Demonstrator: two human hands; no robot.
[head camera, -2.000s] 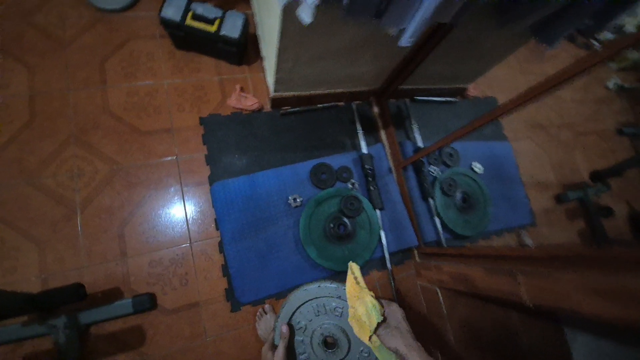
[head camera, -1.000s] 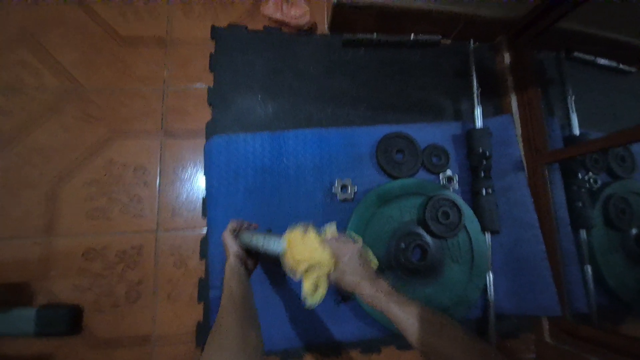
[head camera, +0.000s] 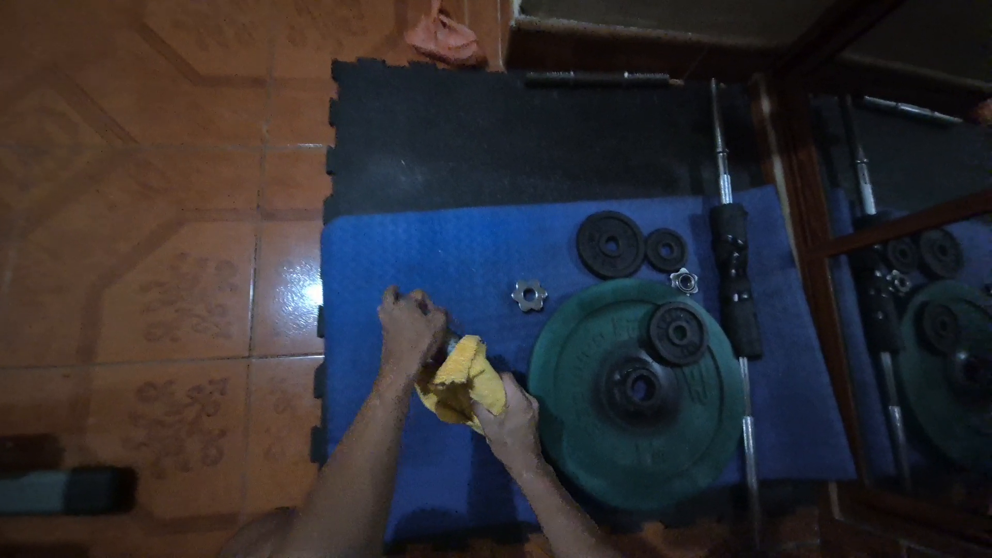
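My left hand (head camera: 412, 329) grips the edge of a grey metal weight plate (head camera: 452, 341), seen edge-on and mostly hidden by my hands and the cloth. In my right hand (head camera: 511, 418) is a yellow cloth (head camera: 463, 381), held against that plate. Right of my hands a big green weight plate (head camera: 577, 434) lies on a blue mat (head camera: 418, 256), with a small black plate (head camera: 677, 333) on top of it. Two more black plates (head camera: 611, 244) lie behind it. A star-shaped collar nut (head camera: 529, 295) is on the mat, and another collar nut (head camera: 683, 281) sits near the bar.
A barbell bar (head camera: 732, 263) with a black pad lies along the right side, beside a mirror (head camera: 922, 325) in a wooden frame. A short bar (head camera: 597, 80) lies at the back of the black interlocking mat (head camera: 496, 147). An orange cloth or bag (head camera: 443, 39) is on the tiles.
Two seconds ago the grey plate's face was toward me; now it is edge-on. Both hands have stayed on the plate and cloth. The view has moved closer over the mat.
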